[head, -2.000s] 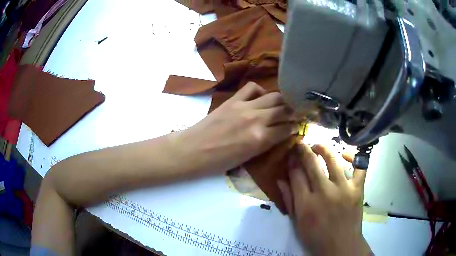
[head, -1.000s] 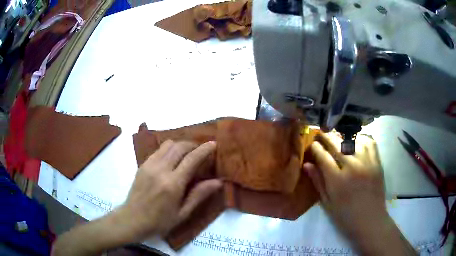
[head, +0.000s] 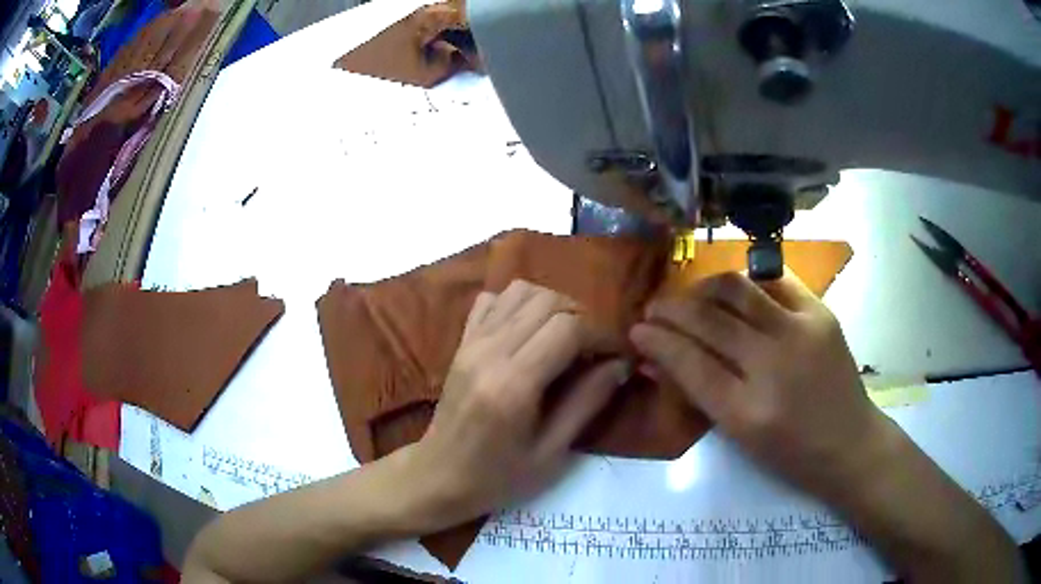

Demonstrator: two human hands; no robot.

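A rust-brown gathered panel [head: 394,331] lies across the machine table, with its right part under the yellow-lit presser foot [head: 684,246]. Its far right corner shows to the right of the foot. My left hand [head: 514,388] lies on the panel, with thumb and fingers closed on the cloth in front of the needle area. My right hand [head: 765,365] holds the cloth's front part just beside it, close below the foot. The fingertips of both hands nearly meet. The needle itself cannot be made out.
The pale sewing machine head [head: 913,103] fills the upper right. Red-handled snips [head: 984,280] lie at right. A spare brown cut piece [head: 177,348] lies at left. Another piece [head: 400,51] lies behind. The printed scale [head: 674,536] runs along the front edge. Coloured fabrics [head: 74,399] are at far left.
The panel has been turned and spread out to the left. My left hand has moved right, towards the needle, and my right hand now pinches the cloth. The view has shifted.
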